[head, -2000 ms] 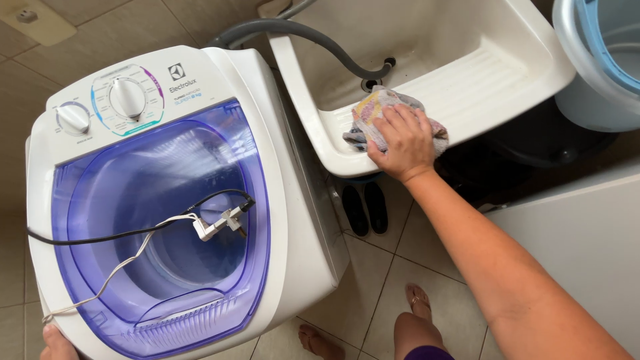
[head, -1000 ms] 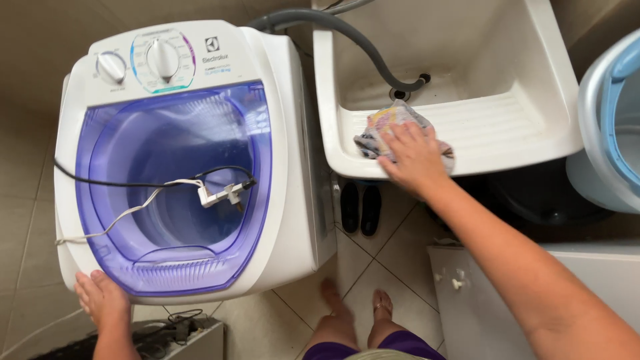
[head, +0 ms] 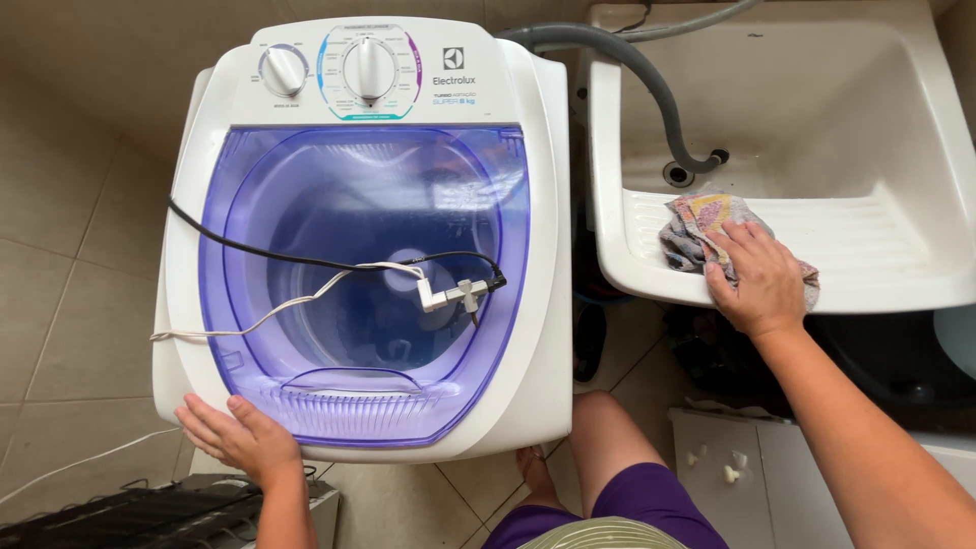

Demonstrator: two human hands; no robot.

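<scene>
My right hand (head: 762, 278) lies on a crumpled patterned cloth (head: 705, 217) at the front rim of a white laundry sink (head: 907, 286), its fingers spread over the fabric; whether they grip it is unclear. My left hand (head: 240, 438) rests with fingers extended against the front left corner of a white washing machine (head: 545, 328). The machine's translucent purple lid (head: 343, 412) is down. Across the lid run a black cord (head: 259, 250) and a white cord (head: 293, 301), which meet at a plug adapter (head: 461, 293).
A grey drain hose (head: 656, 84) curves from behind the washer into the sink, ending by the drain (head: 677, 174). Below the sink are dark containers and a white cabinet (head: 717, 480). A black wire rack or grille (head: 152, 515) stands at lower left. A dark shoe (head: 589, 343) lies between washer and sink.
My left hand, only partly in view two seconds ago, now shows fully at the washer's front corner. My right hand stays on the cloth at the sink's front edge. The view has shifted.
</scene>
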